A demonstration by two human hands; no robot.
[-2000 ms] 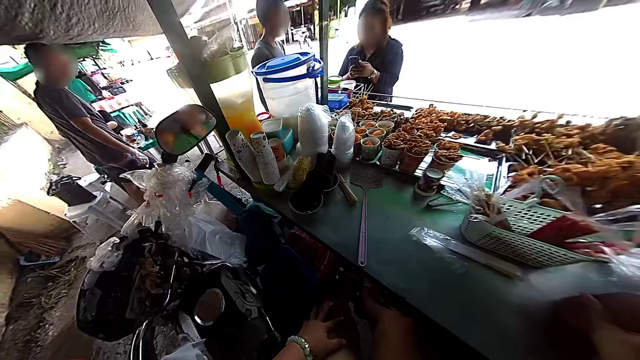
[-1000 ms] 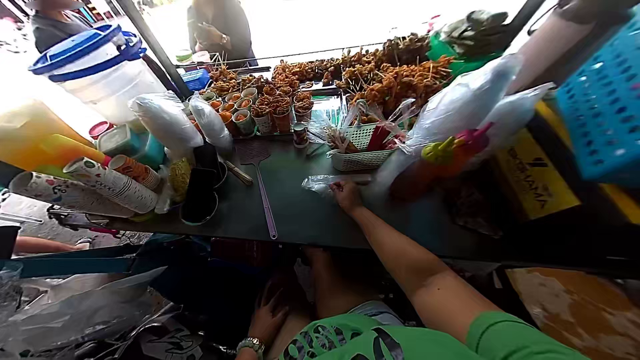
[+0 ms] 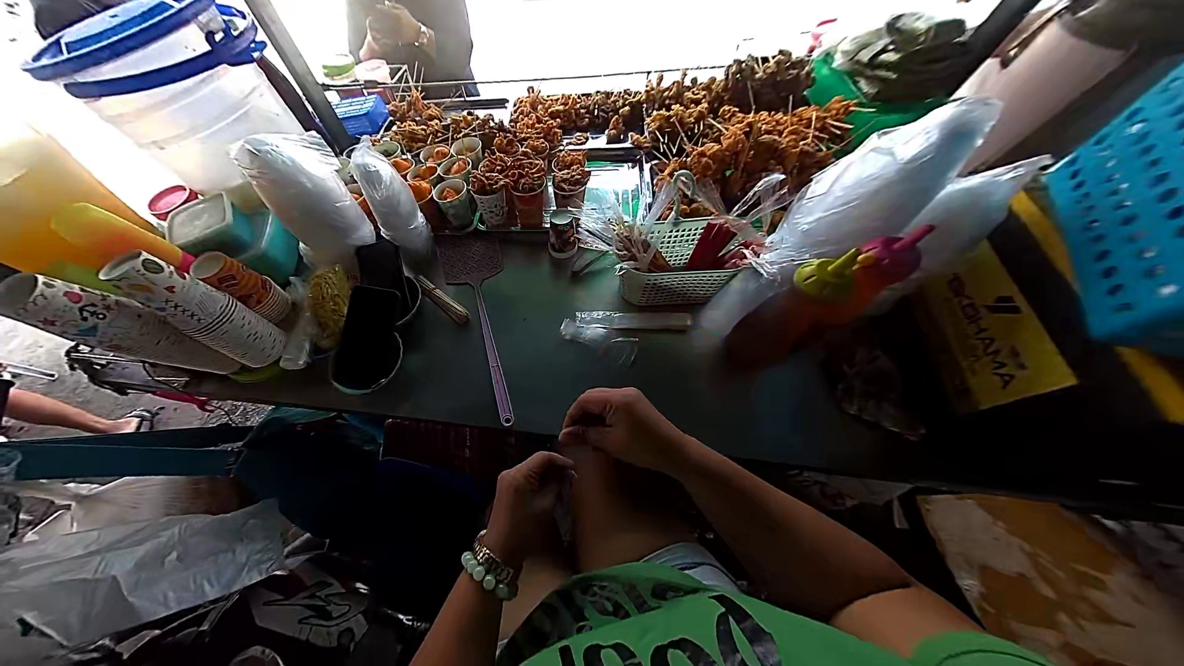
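My left hand (image 3: 532, 495), with a beaded bracelet at its wrist, is over my lap below the counter edge, fingers bent. My right hand (image 3: 624, 425) is just above and to its right at the counter's front edge, fingers curled and thumb near the fingertips. Whether either hand pinches something thin cannot be made out. Beyond them on the dark counter lie a clear plastic bag (image 3: 601, 338) and a flat pale stick (image 3: 647, 321). A purple fly swatter (image 3: 490, 347) lies to the left. A pale green basket (image 3: 680, 282) holds wrapped sticks.
Paper cup stacks (image 3: 199, 310), two phones (image 3: 365, 338) and a lidded bucket (image 3: 176, 102) stand left. Filled cups (image 3: 527, 190) and skewered fried food (image 3: 740, 139) line the back. Sauce bottles (image 3: 800, 305), plastic bags (image 3: 869, 185) and a blue basket (image 3: 1124, 203) are right. A person stands across.
My right hand has drawn back from the clear plastic bag to the counter's front edge, beside my left hand. My left hand has risen from my lap. The view swung right after the oldest frame.
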